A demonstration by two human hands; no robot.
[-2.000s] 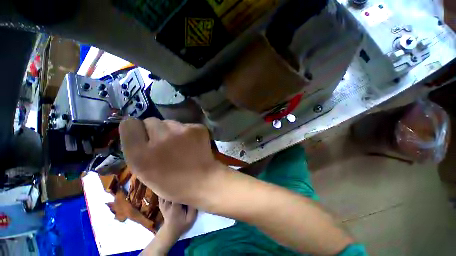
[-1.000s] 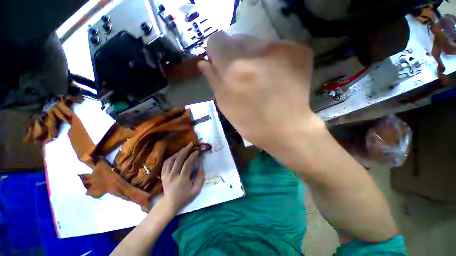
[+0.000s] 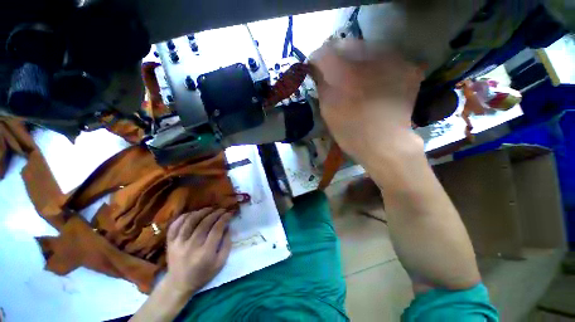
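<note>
Rust-brown garment pieces (image 3: 173, 188) lie crumpled on the white table, with narrow ends spreading left. My left hand (image 3: 198, 248) rests on their near right edge, palm down, fingers slightly bent and not closed around the cloth. My right hand (image 3: 372, 94) is raised beside the off-white sewing machine head, blurred; its fingertips are near a red-brown piece (image 3: 289, 83), and whether it holds anything is unclear. The machine's metal body with a black cover (image 3: 231, 97) stands behind the garment. The needle area cannot be made out.
A dark motor-like part (image 3: 69, 69) is at the upper left. A rust-brown strip (image 3: 331, 165) hangs at the table's front edge. More brown scraps and a clear plastic bag (image 3: 498, 94) lie at the right end. An open cardboard box (image 3: 504, 195) stands on the floor at right.
The view has swung, bringing the cardboard box and more of the left table into sight. My right hand stays raised beside the machine. My left hand stays on the garment pieces.
</note>
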